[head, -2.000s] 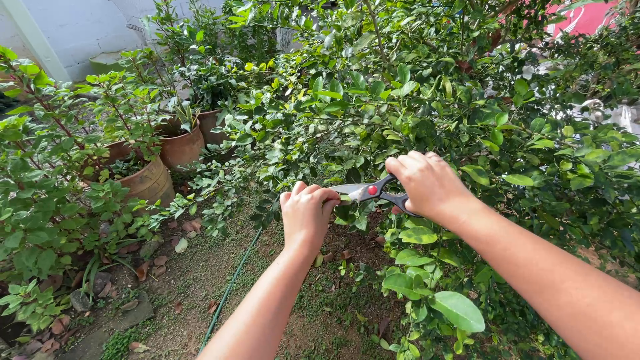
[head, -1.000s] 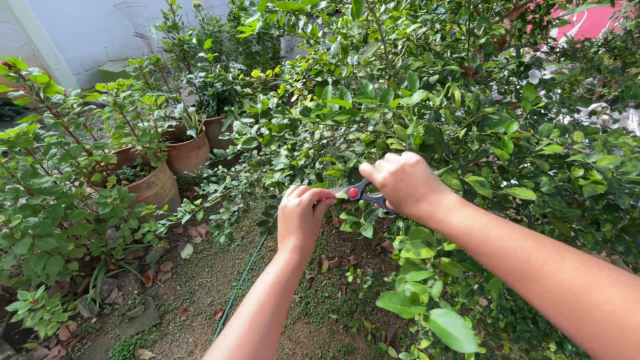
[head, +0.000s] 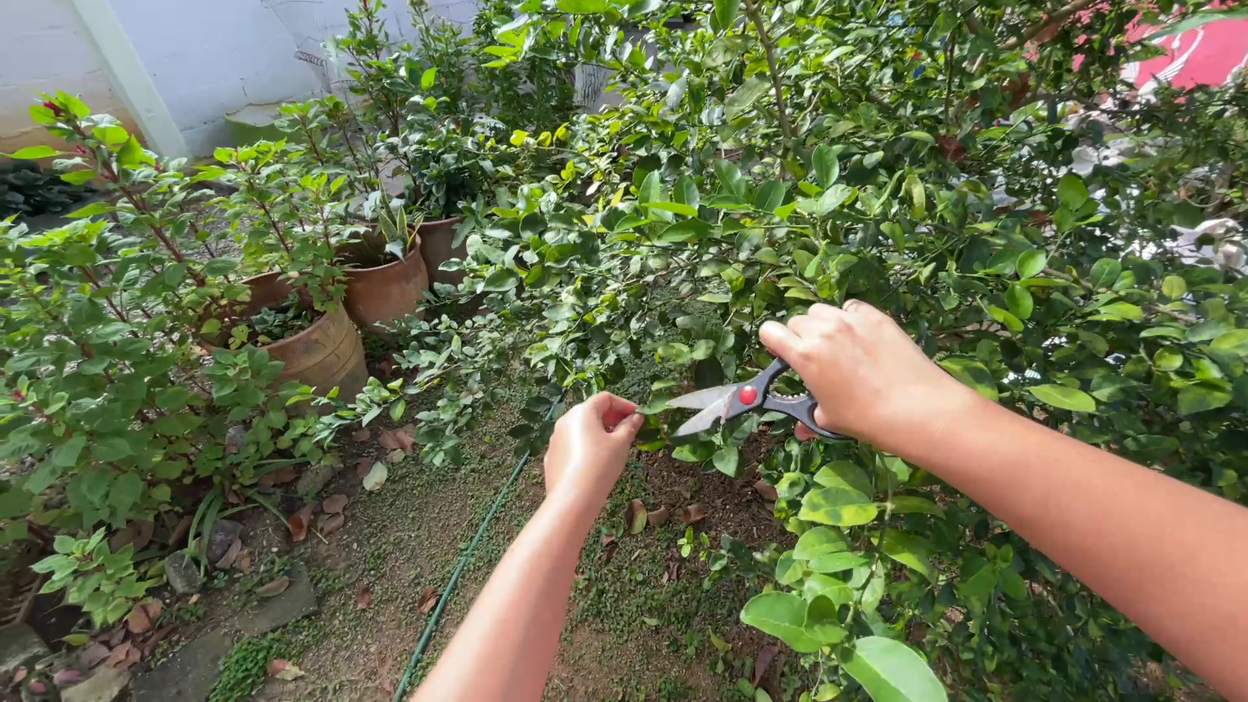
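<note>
My right hand [head: 858,370] grips the black handles of a pair of scissors [head: 748,395] with a red pivot. The blades are parted and point left, toward my left hand. My left hand [head: 593,444] has its thumb and forefinger pinched together at a green leaf [head: 655,409] just left of the blade tips; how much of it the fingers cover is hidden. Both hands are in front of a dense leafy shrub [head: 780,244], and larger leaves of a low branch [head: 843,556] hang below my right hand.
Clay pots [head: 317,351] with plants stand at the left, near leafy stems with reddish stalks. A green hose [head: 458,575] runs along the ground past my left forearm. Fallen leaves and flat stones [head: 278,600] lie at the lower left. A pale wall [head: 224,58] rises behind.
The scissor blades have parted, and more of them shows between my hands than one second ago. The right hand has drawn a little away from the left hand.
</note>
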